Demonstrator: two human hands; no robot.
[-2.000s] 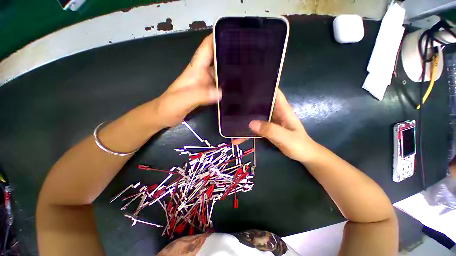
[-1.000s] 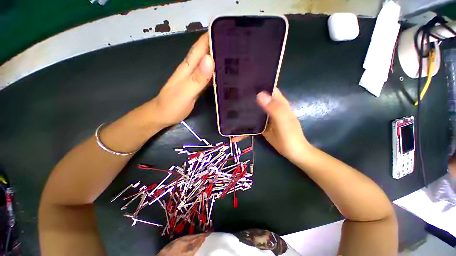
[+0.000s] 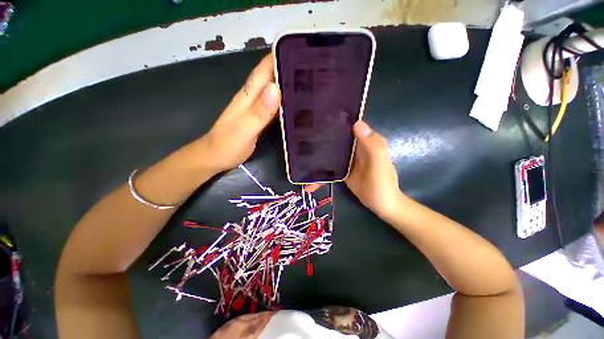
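Observation:
A large smartphone (image 3: pixel 321 109) with a dark screen and pale case is held upright over the bench, dim rows showing on its screen. My left hand (image 3: pixel 246 118) grips its left edge, thumb along the side. My right hand (image 3: pixel 376 165) holds its lower right edge, thumb tip at the side of the screen. Fingers behind the phone are mostly hidden. A loose pile of thin white and red trim strips (image 3: pixel 258 245) lies below the phone, near my body.
A keypad phone (image 3: pixel 531 197) lies at the right. A small white rounded case (image 3: pixel 448 41), long white strips (image 3: pixel 497 69) and a white ring-shaped roll (image 3: pixel 540 71) with black and yellow cables are at the upper right. A chipped cream rail (image 3: pixel 146 54) borders the green belt (image 3: pixel 86 33).
My right thumb has moved up from the bottom of the screen to its right edge. My left thumb has shifted up the phone's side. The screen content shows more clearly than at first.

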